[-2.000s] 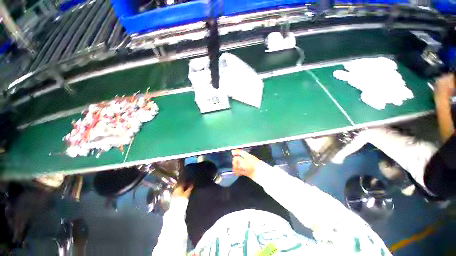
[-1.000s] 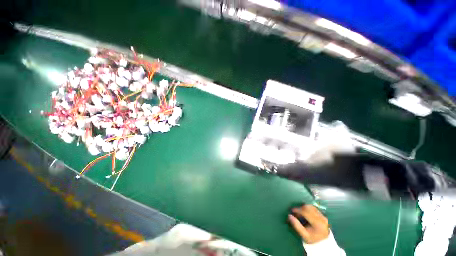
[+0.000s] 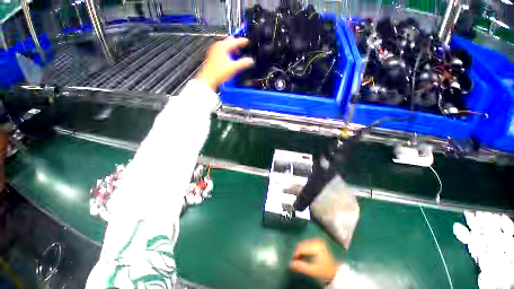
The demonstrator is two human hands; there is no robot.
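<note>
My left hand (image 3: 225,61) reaches over the left rim of a blue bin (image 3: 282,99), fingers apart, with nothing seen in it. The bin holds a heap of black housings (image 3: 282,42) with thin yellow leads. My right hand (image 3: 314,259) is low over the green bench, blurred, fingers curled; a dark patch shows between them, but I cannot tell whether it is a held part. A black electric screwdriver (image 3: 322,179) hangs tilted, its lower end at the front of the white screw feeder (image 3: 288,186).
A second blue bin (image 3: 411,116) holds black units with white and red bits. A bag of small pieces (image 3: 336,210) lies right of the feeder. White parts (image 3: 493,245) lie at far right. My left sleeve partly covers the red-wired connectors (image 3: 107,189). A roller conveyor (image 3: 146,62) is behind left.
My left hand has come into view and stretched up to the blue bin. The view has tilted up, showing both bins. My right hand stays low over the bench.
</note>
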